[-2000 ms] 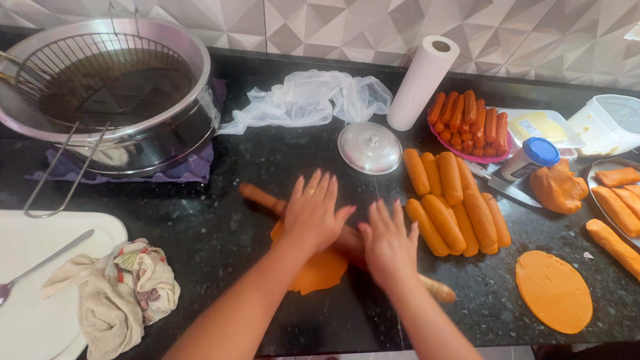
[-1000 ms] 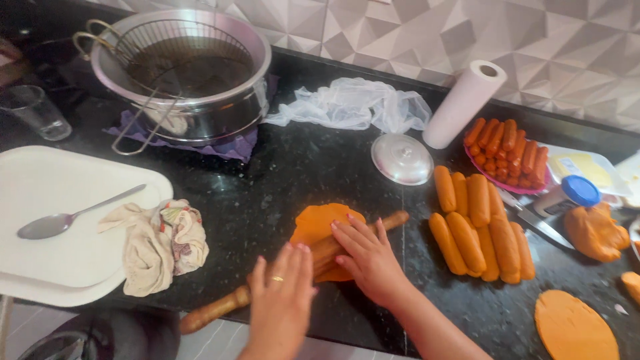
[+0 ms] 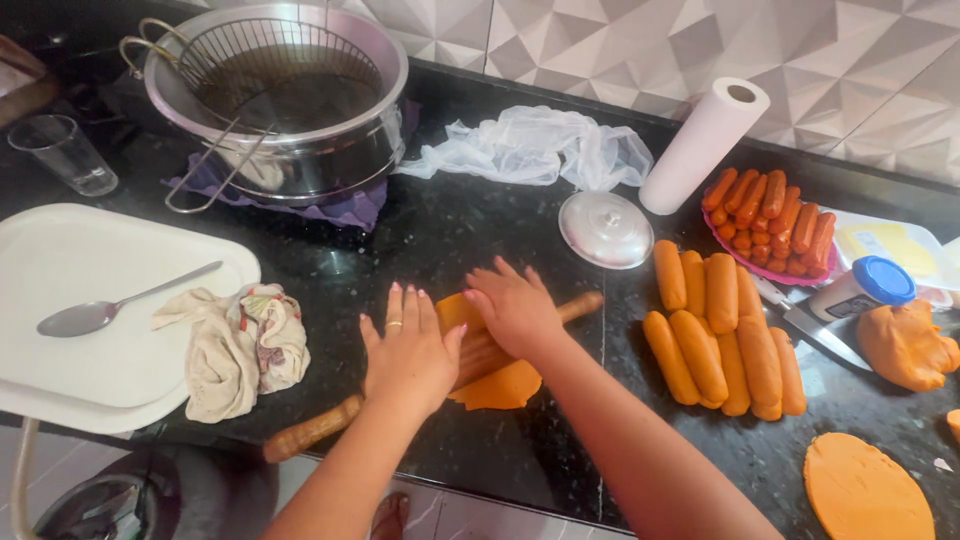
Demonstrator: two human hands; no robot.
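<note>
My left hand [image 3: 411, 349] lies flat, fingers apart, on the left part of a wooden rolling pin [image 3: 480, 358]. My right hand [image 3: 516, 304] presses palm down on its right part. Under the pin a flattened piece of orange dough [image 3: 501, 386] rests on the black stone counter, partly hidden by the pin and hands. To the right, a stack of orange dough rolls [image 3: 721, 292] sits beside a pink plate of sausages [image 3: 780, 214]. A flat oval of dough [image 3: 868, 487] and a lump of dough [image 3: 907, 345] lie farther right.
A pot of dark liquid [image 3: 292, 97] holds a wire basket at the back left. Around the counter are a drinking glass [image 3: 66, 156], a white tray [image 3: 67, 255] with a spoon, a cloth [image 3: 244, 349], a metal lid [image 3: 606, 229], a paper roll [image 3: 705, 146], a plastic bag [image 3: 525, 146] and a knife [image 3: 821, 334].
Two seconds ago the rolling pin slanted down to the right; now its right end is higher. Both hands have shifted along with it. The view has swung left.
</note>
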